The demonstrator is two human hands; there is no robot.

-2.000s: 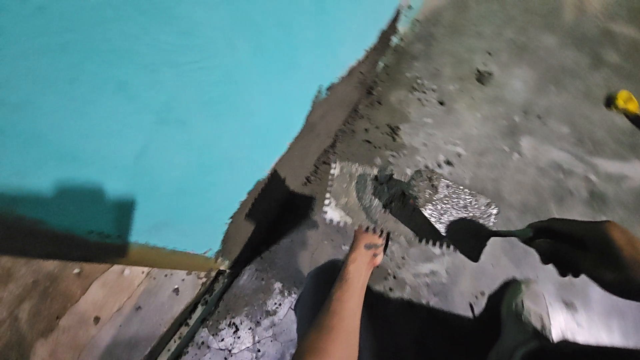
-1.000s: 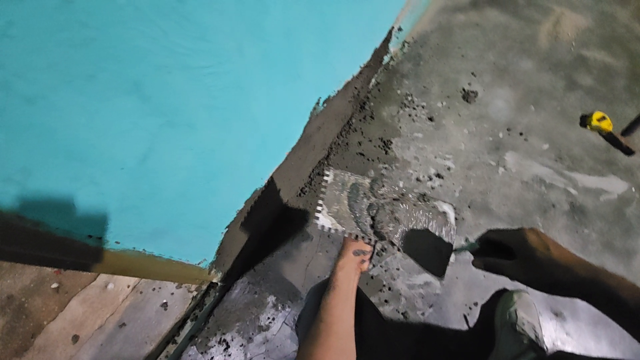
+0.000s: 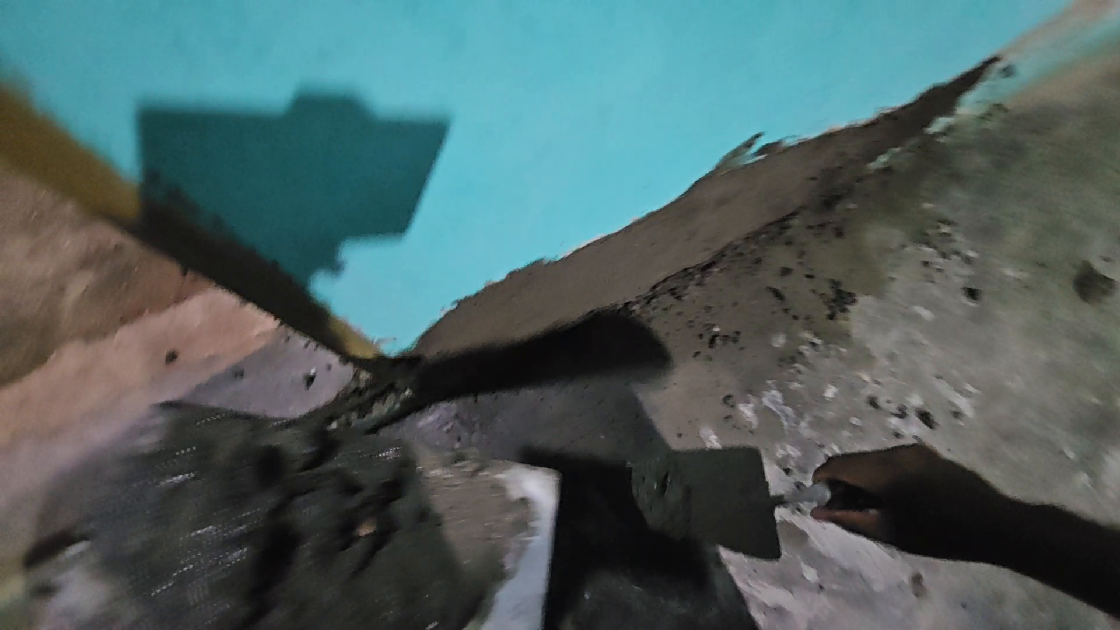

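My right hand (image 3: 884, 494), at the lower right, grips the handle of a trowel. The trowel's flat blade (image 3: 717, 500) points left and has grey mortar on it. My left hand does not show. In the lower left, close to the camera, lies a blurred dark surface (image 3: 210, 516) with lumps of wet mortar on it; whether it is the notched trowel's plate I cannot tell. A band of wet grey mortar (image 3: 612, 254) runs along the lower edge of the turquoise wall (image 3: 560, 114), up to the corner.
Mortar crumbs (image 3: 831, 297) are scattered over the concrete floor (image 3: 1032, 367) beside the band. At the left, a yellowish-brown strip (image 3: 70, 166) borders the wall, with a brown and grey surface (image 3: 131, 350) below it. Dark shadows fall across wall and floor.
The view has swung left and closer to the wall corner. My left hand, earlier at the notched trowel, has left the view, as has the yellow tool on the floor.
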